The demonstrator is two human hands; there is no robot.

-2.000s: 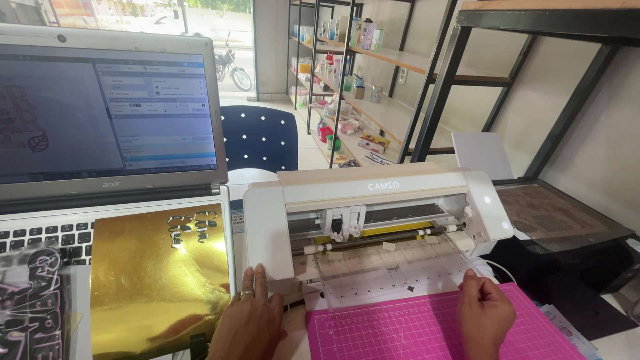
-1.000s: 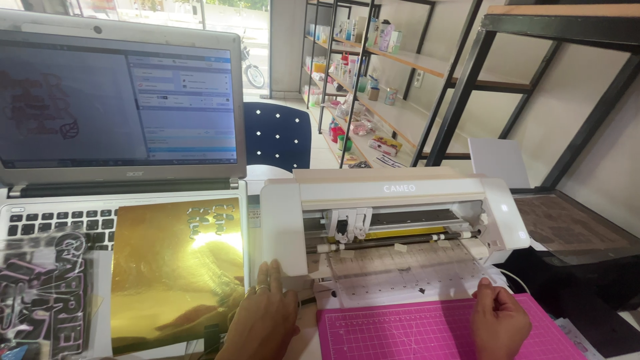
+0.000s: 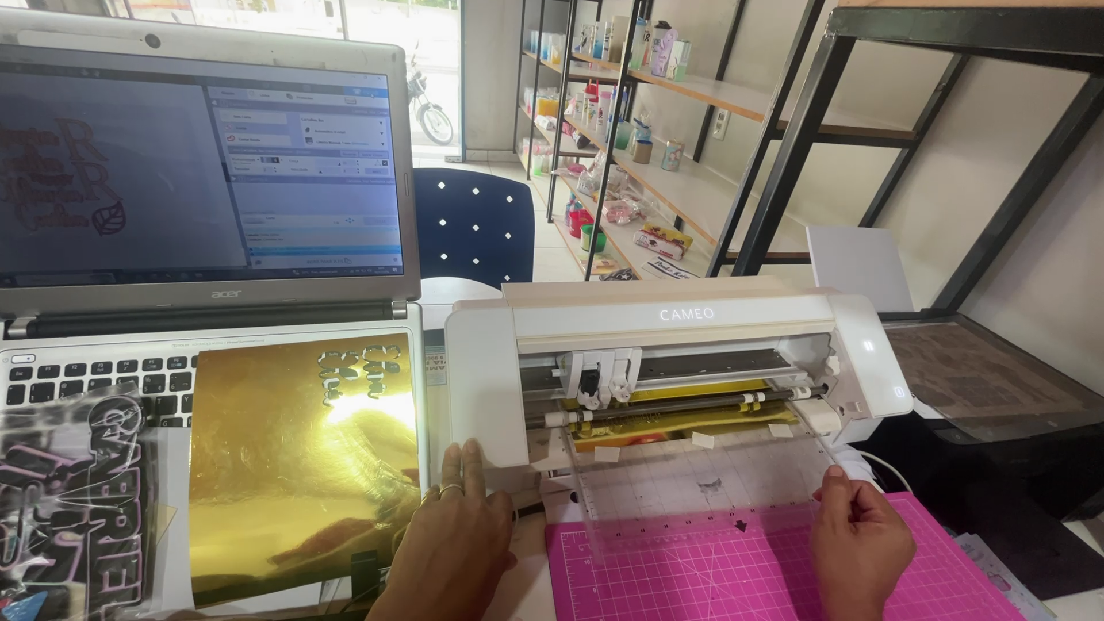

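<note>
A white Cameo cutting machine (image 3: 681, 345) stands on the table, its carriage (image 3: 595, 379) toward the left of the rail. A transparent gridded cutting mat (image 3: 707, 483) sticks out of its front, with gold sheet (image 3: 673, 427) taped on it and partly under the roller. My left hand (image 3: 457, 535) rests with spread fingers at the machine's lower left corner, holding nothing. My right hand (image 3: 858, 535) is closed beside the mat's right edge; whether it pinches the edge is unclear. A gold mirror-finish sheet (image 3: 302, 483) with cut-out lettering lies on the laptop.
An open Acer laptop (image 3: 207, 297) stands at left, with black cut lettering in clear plastic (image 3: 78, 509) over its keyboard. A pink gridded cutting mat (image 3: 690, 586) lies under the clear mat. Behind are a blue chair (image 3: 474, 224) and shelves (image 3: 690, 95) of goods.
The clear mat has come further out of the machine, and the gold sheet with its tape pieces now shows in front of the roller. Both hands stay near their places.
</note>
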